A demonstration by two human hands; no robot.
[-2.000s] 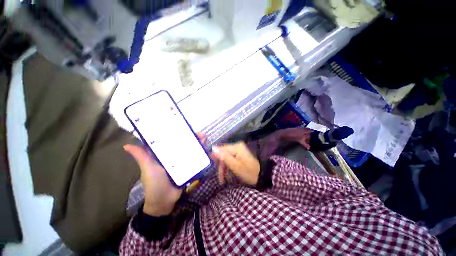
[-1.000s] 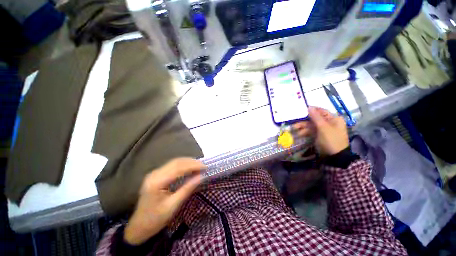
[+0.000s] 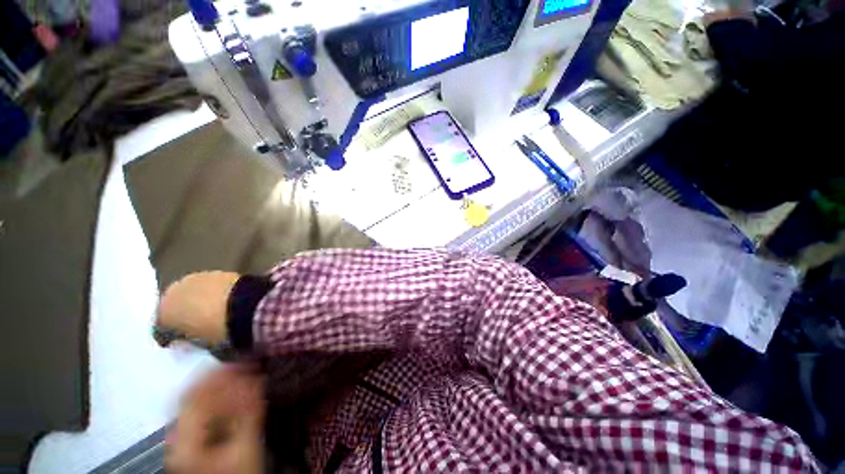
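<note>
An olive-brown panel [image 3: 218, 199] lies on the white machine bed, its upper edge close to the presser foot [image 3: 301, 171]. My right arm reaches across to the left. My right hand [image 3: 196, 307] is over the panel's lower left part, fingers curled down; their grip is hidden. My left hand [image 3: 218, 421] is blurred, low and just below my right hand; whether it holds anything cannot be told. A smartphone [image 3: 451, 155] with a lit screen lies on the bed, its yellow charm [image 3: 475, 215] towards the front edge. Nobody's hand touches it.
Another olive-brown panel [image 3: 46, 305] lies at far left. The sewing machine head [image 3: 371, 56] stands behind. Small labels [image 3: 400, 174] lie left of the phone, and blue snips [image 3: 547, 165] lie right of it. Pale paper [image 3: 713, 264] is below the table at right.
My right hand has let go of the phone, which now lies on the bed, and has crossed to the left over the panel. My left hand is lower and further left. The view has shifted.
</note>
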